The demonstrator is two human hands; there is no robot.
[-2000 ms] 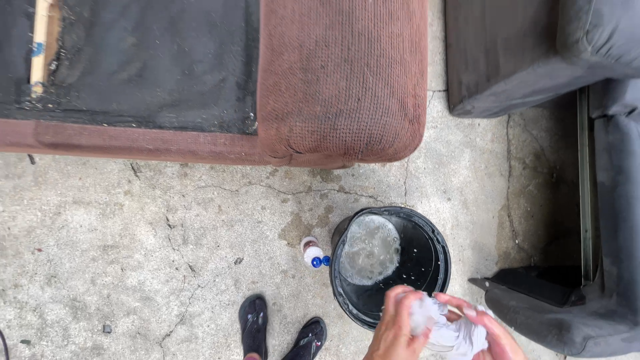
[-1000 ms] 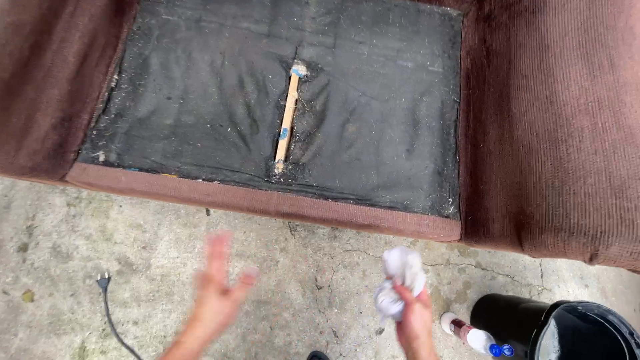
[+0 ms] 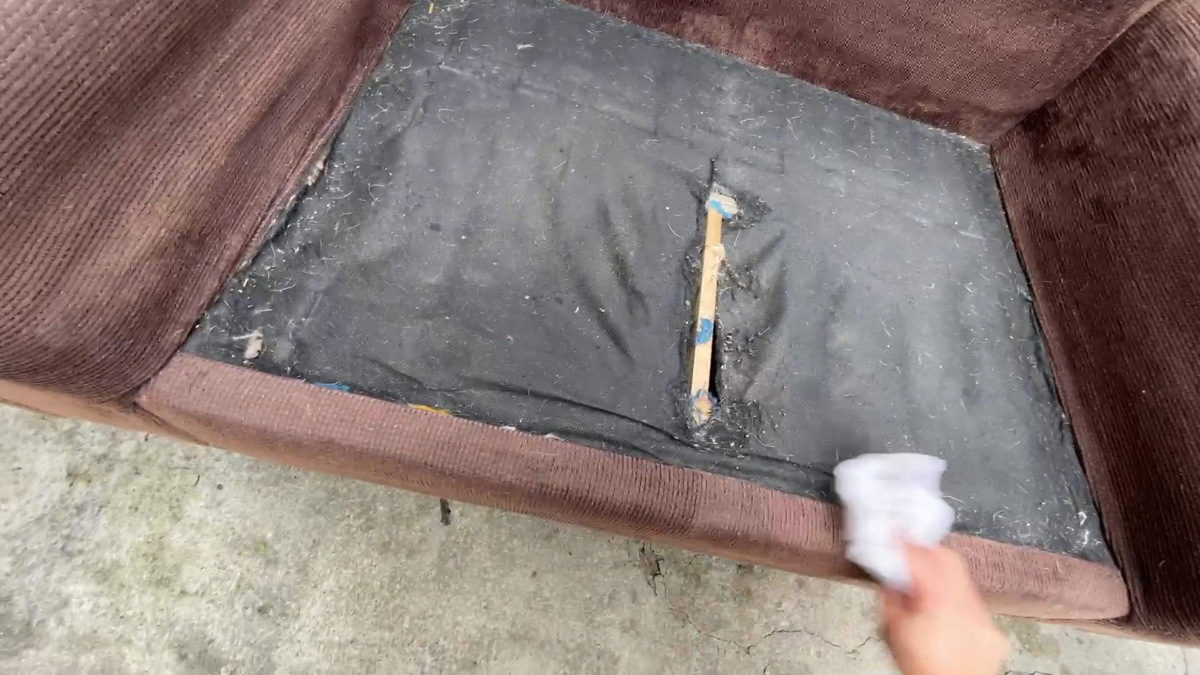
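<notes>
My right hand (image 3: 942, 609), blurred, holds a bunched white cloth (image 3: 892, 511) at the right part of the sofa's front rail (image 3: 600, 478). The cloth overlaps the edge between the rail and the black seat fabric (image 3: 487, 244); whether it touches them cannot be told. Light hairs and lint are scattered over that fabric. A wooden slat (image 3: 708, 300) with blue marks shows through a torn slit in the fabric. My left hand is out of view.
Brown ribbed armrests stand at the left (image 3: 169, 178) and right (image 3: 1116, 281), with the sofa's backrest (image 3: 844, 47) behind. Cracked concrete floor (image 3: 375, 562) lies in front of the sofa.
Two seconds ago both hands were at the cloth over a black bucket. The view has swung to the sofa seat, the right hand has brought the cloth to its front rail, and the left hand has left view.
</notes>
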